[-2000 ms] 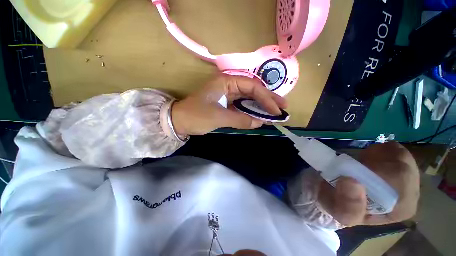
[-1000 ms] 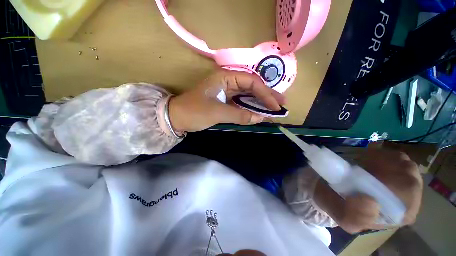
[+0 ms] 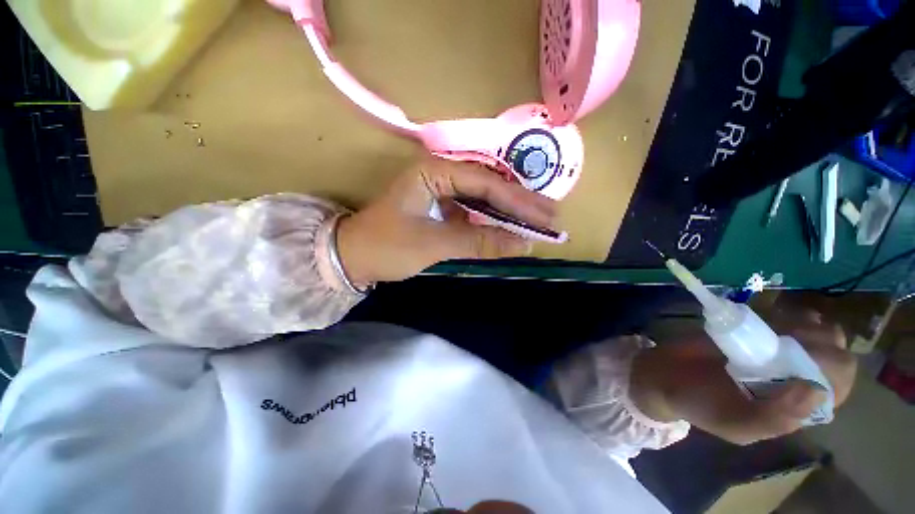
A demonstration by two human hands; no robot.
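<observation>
My left hand (image 3: 431, 223) holds an earcup cover (image 3: 512, 221) nearly edge-on between thumb and fingers, its dark underside and a thin pink-white rim showing. My right hand (image 3: 742, 387) grips a translucent white glue bottle (image 3: 747, 341) at the lower right. Its narrow nozzle points up and left, apart from the cover. The pink headphones (image 3: 361, 88) lie on the cardboard just beyond my left hand. One earcup housing is open with a silver-and-dark round centre (image 3: 534, 161); the perforated pink shell (image 3: 592, 55) is beside it.
Brown cardboard (image 3: 251, 131) lies over black mats, one with white lettering (image 3: 747, 100). A pale yellow block (image 3: 130, 45) is at the upper left. A white stick tool (image 3: 829, 211) and clear plastic (image 3: 875, 213) lie at the right. A dark blurred object (image 3: 803, 131) crosses the upper right.
My right hand has drawn the glue bottle's nozzle away from the cover, to the right. My left hand has tilted the cover more edge-on.
</observation>
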